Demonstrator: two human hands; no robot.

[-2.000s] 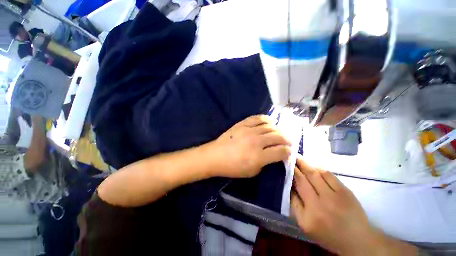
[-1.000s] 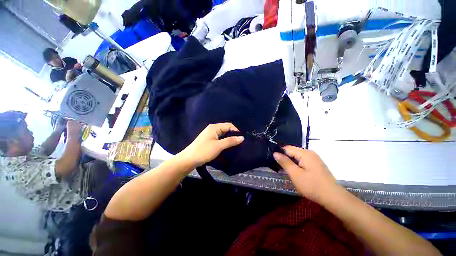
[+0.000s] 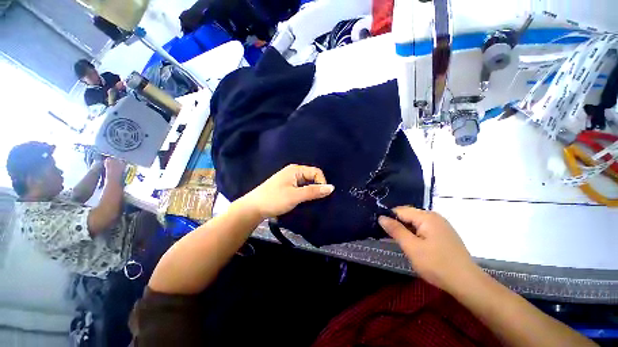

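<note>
The navy garment [image 3: 325,142] lies bunched and spread on the white machine table, left of the needle area. A pale overlocked edge [image 3: 386,157] runs down it to loose, curled pale threads [image 3: 369,194]. My left hand [image 3: 295,192] is over the garment's middle, thumb and forefinger close together; whether thread or cloth is between them I cannot tell. My right hand [image 3: 421,238] is at the garment's lower right, fingers closed on a small dark thing with a shiny tip, apparently thread snips [image 3: 383,211], beside the loose threads.
The machine head [image 3: 467,44] with its presser foot [image 3: 428,114] stands behind at right. White label tapes [image 3: 576,85] and yellow-orange scissor handles [image 3: 588,177] are at far right. A measuring tape [image 3: 542,281] lines the front edge. A person [image 3: 61,203] sits at a neighbouring machine at left.
The garment has left the machine foot, and both hands have moved from there to its front part. Over the last second my left fingers have shifted slightly from the threads; the view has shifted slightly.
</note>
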